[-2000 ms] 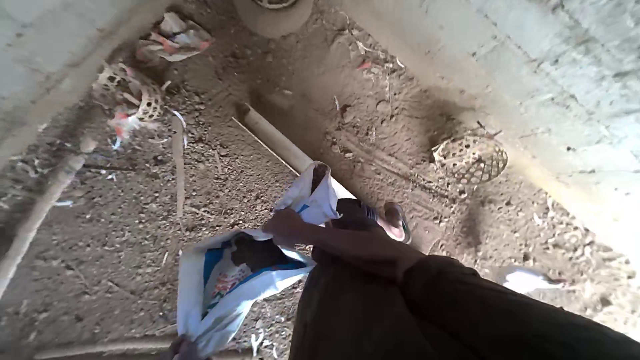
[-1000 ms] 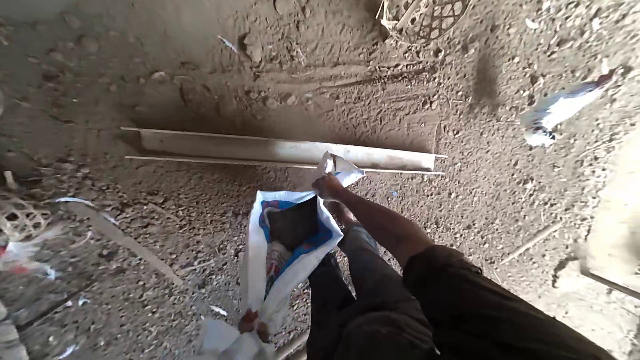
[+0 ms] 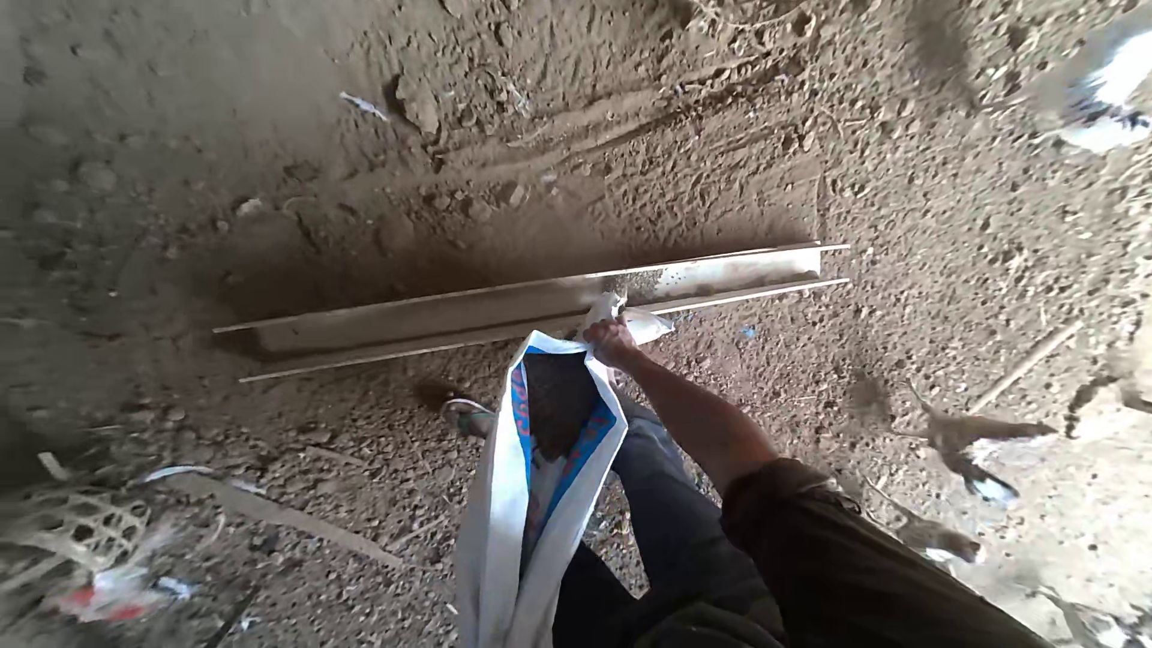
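Note:
My right hand (image 3: 612, 340) grips the gathered top edge of a white woven sack (image 3: 506, 504), right over the near rim of a long, narrow trough (image 3: 423, 319) on the ground. The sack's mouth gapes upward, showing a blue printed band and dark loose feed-like material (image 3: 560, 396) inside. A small pile of dark grains (image 3: 641, 284) lies in the trough just beyond my hand. My left hand is out of view. Below the trough, a sandalled foot (image 3: 470, 417) shows to the left of the sack.
Birds, seemingly chickens (image 3: 976, 441), stand at the right, and a white one (image 3: 1120, 94) is at the upper right. A woven openwork basket (image 3: 90, 526) lies at the lower left near a flat wooden strip (image 3: 279, 513). A stick (image 3: 1026, 367) rests on the littered dirt floor.
The view has turned and come over the trough. My right hand holds the sack edge throughout; my left hand, seen earlier low on the sack, is out of view. Dark grains now show in the trough.

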